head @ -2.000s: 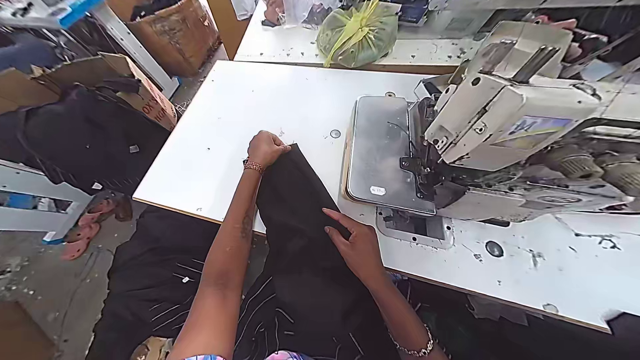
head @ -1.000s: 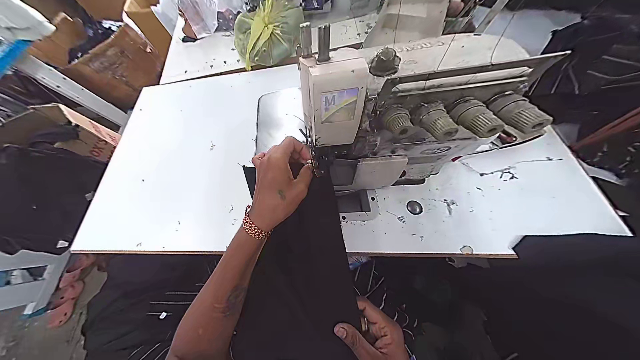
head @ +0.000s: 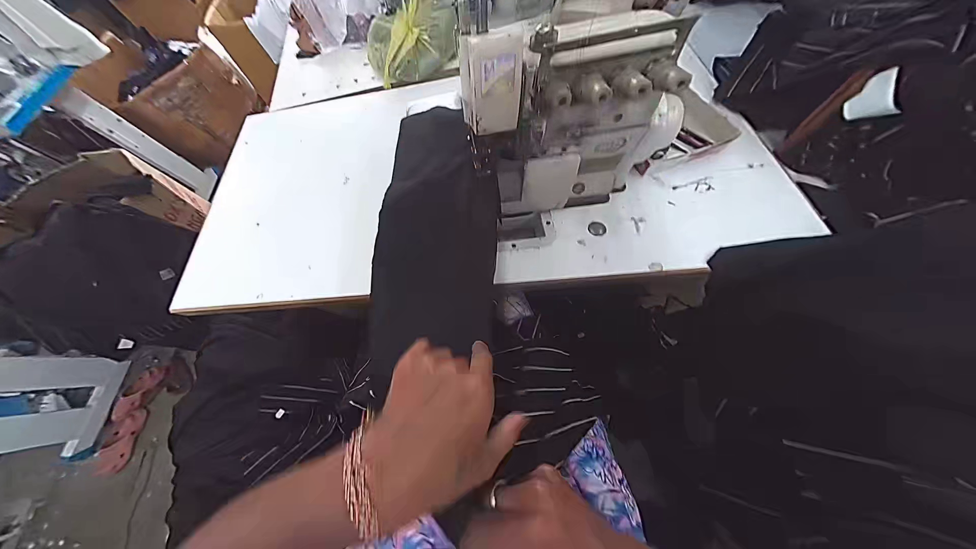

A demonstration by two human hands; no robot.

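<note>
A long piece of black fabric (head: 435, 229) runs from under the presser foot area of an overlock sewing machine (head: 568, 114), over the table's front edge and down toward my lap. My left hand (head: 442, 419), with a bracelet at the wrist, lies on the fabric below the table edge, its thumb spread to the right. Nearer to me and to its right is my right hand (head: 545, 511), a ring on one finger, fingers curled at the dark fabric; blur hides its exact grip.
The white sewing table (head: 305, 206) carries the machine. Behind stands a green bag with a yellow tie (head: 412, 42). Black garments (head: 846, 328) lie at the right, more dark cloth (head: 84, 267) at the left by a cardboard box (head: 164, 187). Pink clogs (head: 122, 435) are on the floor.
My left hand has moved from beside the needle area down the fabric toward me. The fabric now reaches farther back along the machine's left side. The view has shifted.
</note>
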